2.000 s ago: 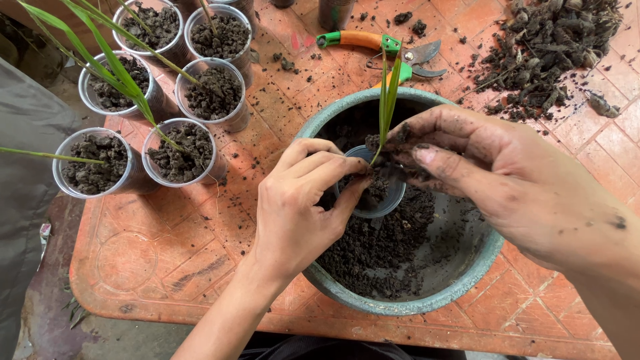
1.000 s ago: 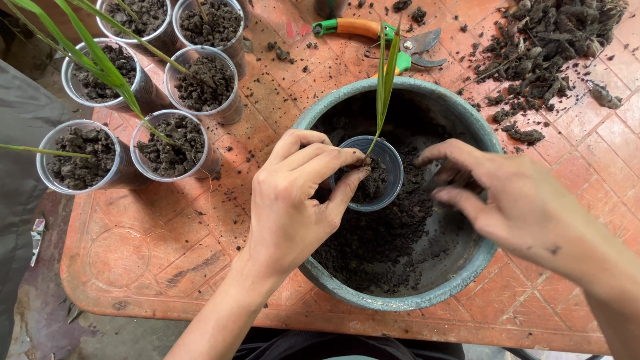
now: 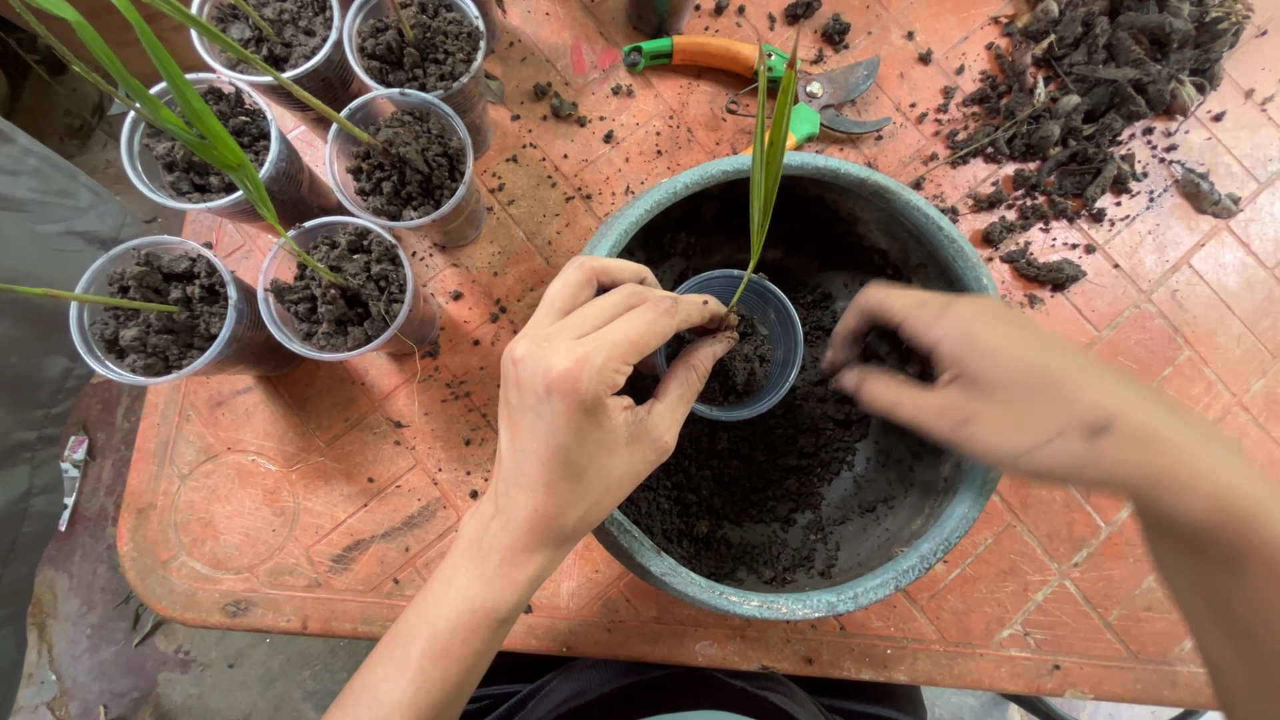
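A clear plastic cup (image 3: 786, 365), partly filled with dark soil, stands inside a round blue-green basin (image 3: 640, 560). A seedling (image 3: 766, 190) with narrow green leaves rises from the cup, its base pinched between the thumb and fingers of my left hand (image 3: 600, 370). Loose dark soil (image 3: 740, 500) covers much of the basin's floor. My right hand (image 3: 960, 380), blurred, hovers over the basin's right side with its fingers curled, just right of the cup; dark soil shows by its fingers, and whether they hold any is unclear.
Several soil-filled plastic cups with seedlings (image 3: 335, 290) stand at the upper left of the orange table (image 3: 250, 520). Pruning shears (image 3: 720, 58) with orange and green handles lie behind the basin. A heap of dark plant debris (image 3: 1110, 90) is at the upper right.
My right hand was at the seedling's base two seconds ago and is now apart from it, to the right over the basin. My left hand stays at the seedling.
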